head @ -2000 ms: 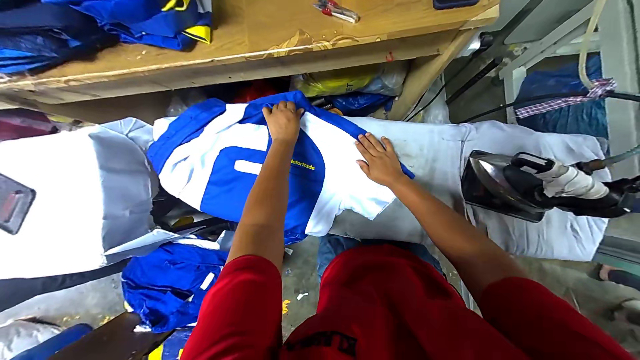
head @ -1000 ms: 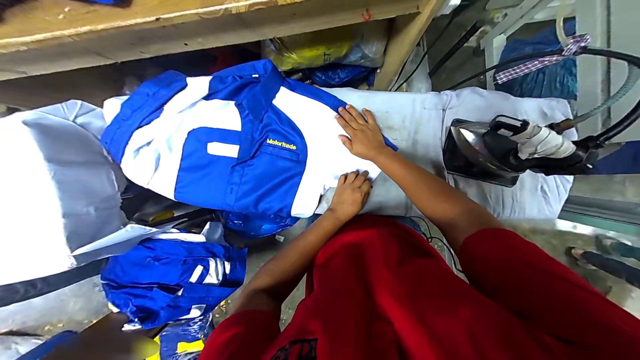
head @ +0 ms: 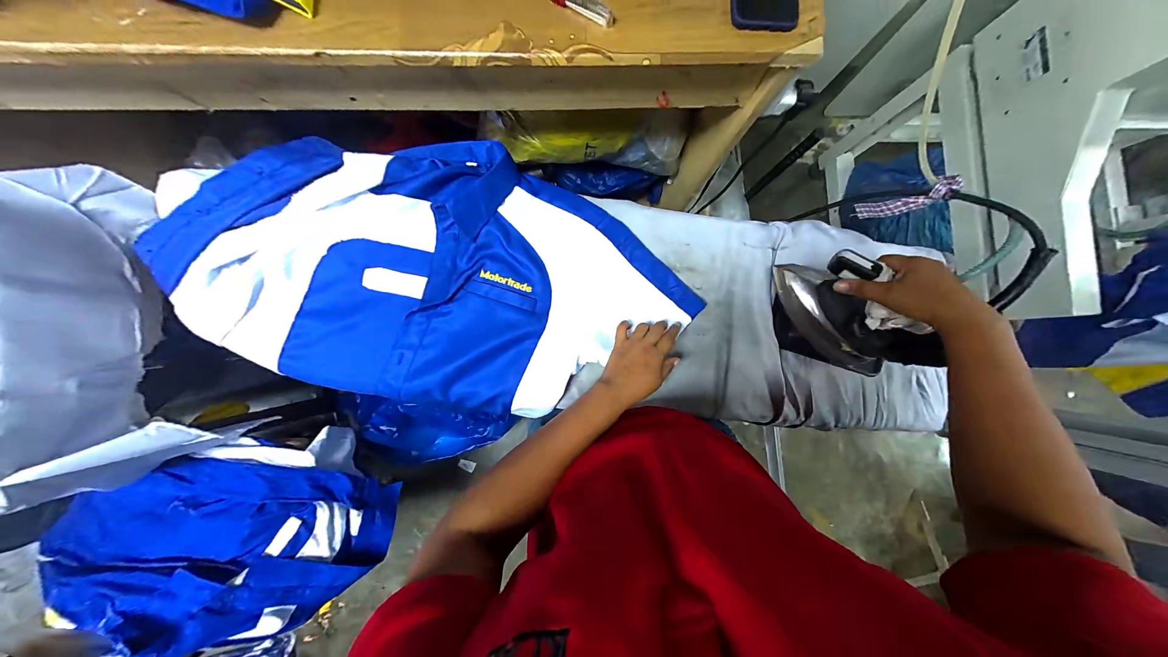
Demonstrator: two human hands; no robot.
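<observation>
A blue and white collared shirt [head: 484,301] lies spread over a padded ironing board [head: 721,301], its short sleeve laid toward the middle of the board. My left hand [head: 641,360] rests on the sleeve's lower edge with the fingers a little apart, pressing on the cloth and gripping nothing. At the right part of the board, my right hand [head: 912,290] is closed around the cloth-wrapped handle of a steam iron [head: 821,319]. The iron sits on a dark rest, apart from the shirt. A hose and a black cable run from its rear.
Behind the board stands a wooden table [head: 392,41] with a phone [head: 765,13] on it. Bagged items [head: 584,146] lie beneath. More blue garments [head: 219,538] are piled at lower left, near a grey-white cloth [head: 68,310]. A metal frame [head: 1022,164] stands at right.
My right hand has gone from the shirt's sleeve to the iron's handle and taken hold of it. My left hand has come from the shirt's upper part down to the sleeve's edge.
</observation>
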